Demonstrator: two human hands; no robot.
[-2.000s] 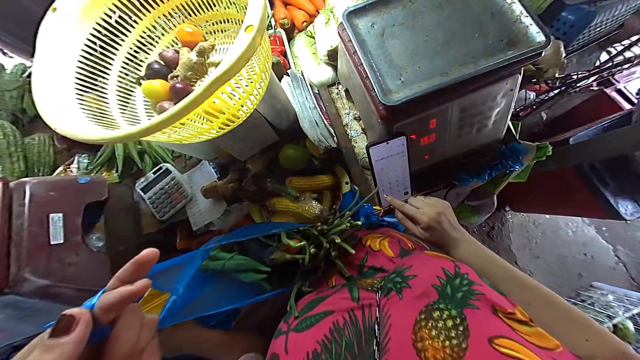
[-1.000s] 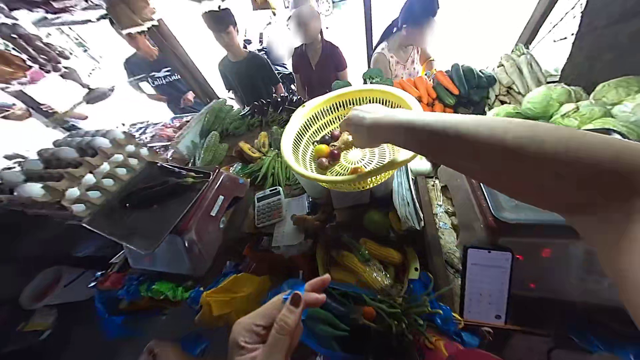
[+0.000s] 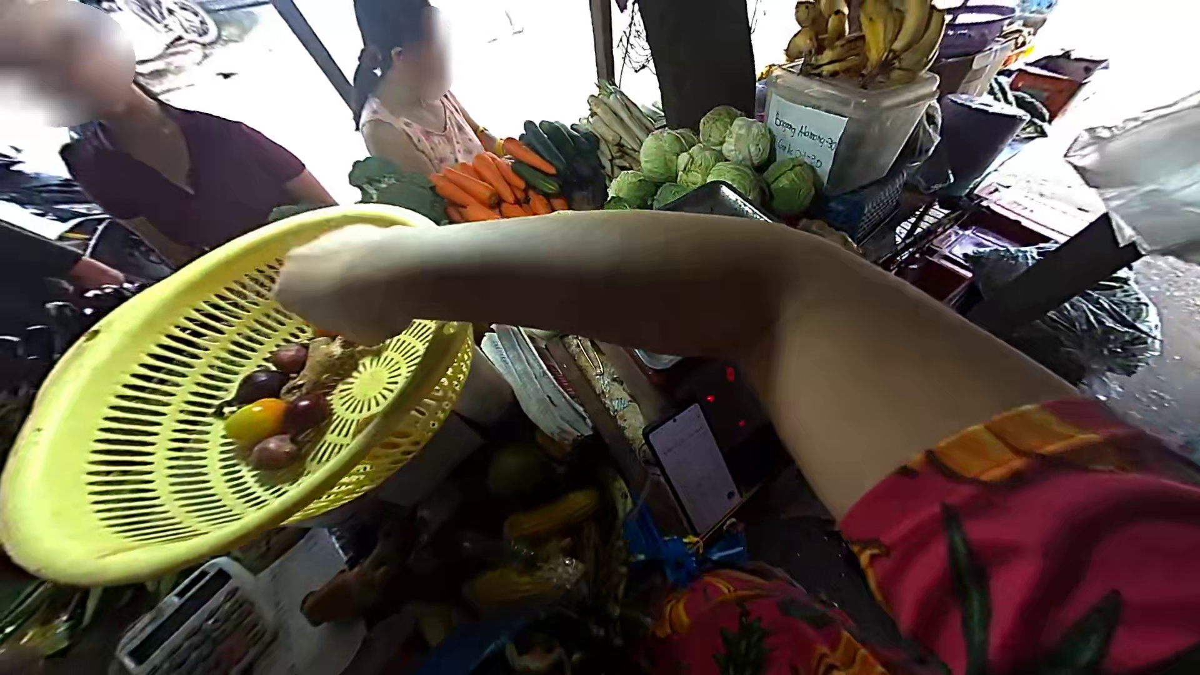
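My right hand [image 3: 342,281] reaches into the yellow plastic basket [image 3: 56,469] at left, close above the ginger [image 3: 323,366]; its fingers are blurred and whatever they touch is hidden. Beside the ginger lie red onions [image 3: 275,453] and a yellow-orange tomato [image 3: 255,422]. My left hand is outside the view. Below the basket is a white calculator [image 3: 202,623] next to a sheet of paper [image 3: 309,600]. A smartphone [image 3: 694,469] leans near the red lit digits of a scale, under my forearm.
Carrots [image 3: 487,187], broccoli [image 3: 389,187], cucumbers [image 3: 562,155] and cabbages [image 3: 727,155] are heaped across the far side. Bananas [image 3: 872,37] top a clear plastic bin [image 3: 872,131]. People stand beyond the produce. Corn [image 3: 553,514] lies low in the middle.
My right hand was by the smartphone two seconds ago and is now inside the basket. My left hand has dropped out of sight. The view has swung up, then right.
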